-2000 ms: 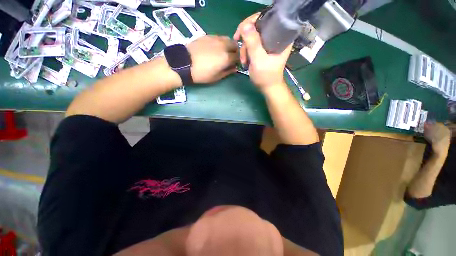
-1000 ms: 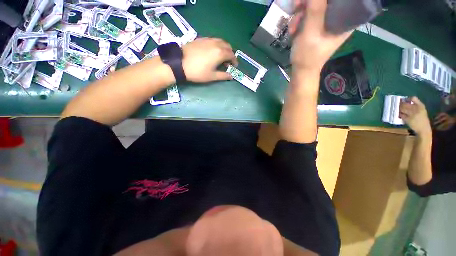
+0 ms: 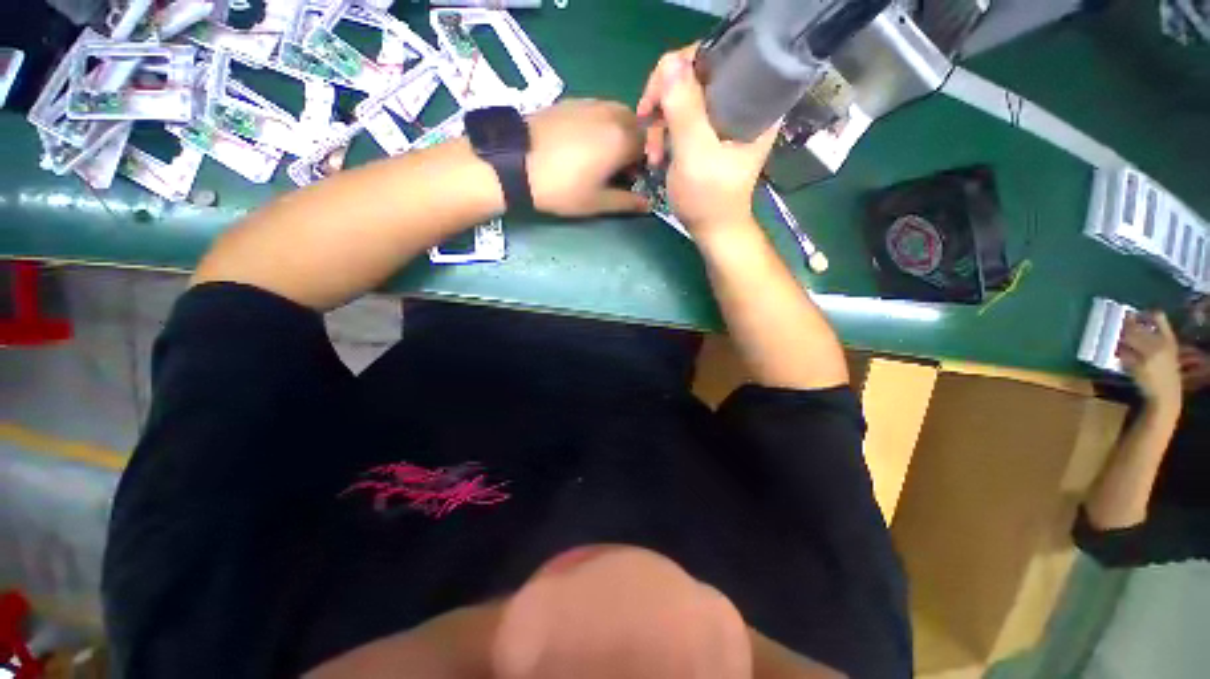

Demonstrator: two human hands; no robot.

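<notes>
My right hand [image 3: 717, 159] is closed around the thick grey electric screwdriver [image 3: 756, 73], held over the bench right beside my left hand. The driver's tip is hidden behind my fingers. My left hand [image 3: 584, 159], with a black smartwatch [image 3: 499, 149] on the wrist, holds a white plastic frame [image 3: 673, 222] against the bench; only a small part of the frame and a green circuit board [image 3: 645, 187] show between my hands. Another white frame [image 3: 488, 242] lies under my left forearm near the bench edge.
A pile of white frames with green boards [image 3: 133, 86] lies at left. A silver metal box [image 3: 889, 66] stands behind the driver. A slim rod [image 3: 794, 228], a black fan [image 3: 936, 236] and slotted white housings [image 3: 1149, 216] lie at right. A second person's hand [image 3: 1150, 352] touches a white block.
My right hand and the screwdriver have come back from the upper right to the frame by my left hand. The second person's hand has moved slightly right with the white block.
</notes>
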